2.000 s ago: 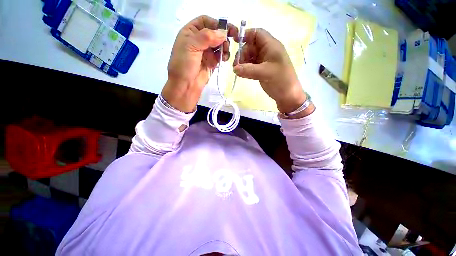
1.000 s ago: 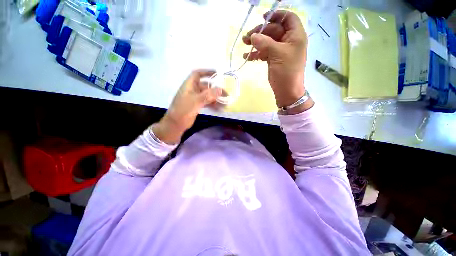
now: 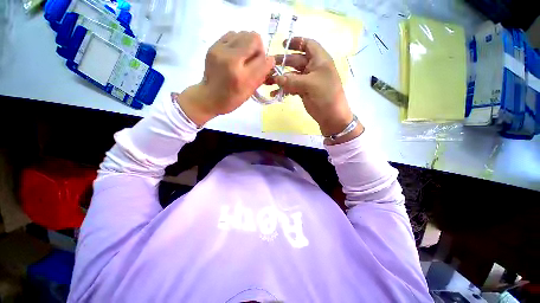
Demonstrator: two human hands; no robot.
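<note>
A white USB charging cable (image 3: pixel 262 96) is held above the yellow sheets (image 3: pixel 331 35) near the table's front edge. Its coil hangs between my hands, and its two plugs point away from me, side by side. My right hand (image 3: pixel 314 80) grips the cable between thumb and fingers where the two ends leave the coil. My left hand (image 3: pixel 237 68) is curled against the left side of the cable, back of the hand up. Its fingertips are hidden, so its grip cannot be seen.
Blue-and-white flattened cartons (image 3: pixel 112 65) lie fanned at the left. A dark narrow blade (image 3: pixel 388 90) lies beside a plastic-wrapped yellow packet (image 3: pixel 437 68) at the right. Bundled cartons (image 3: pixel 500 77) stand further right. Thin dark wires lie behind. A red stool (image 3: pixel 53 192) stands below left.
The coil has been raised from near the table's front edge. My left hand has moved up and turned over beside the cable. My right hand has shifted lower along the cable towards the coil.
</note>
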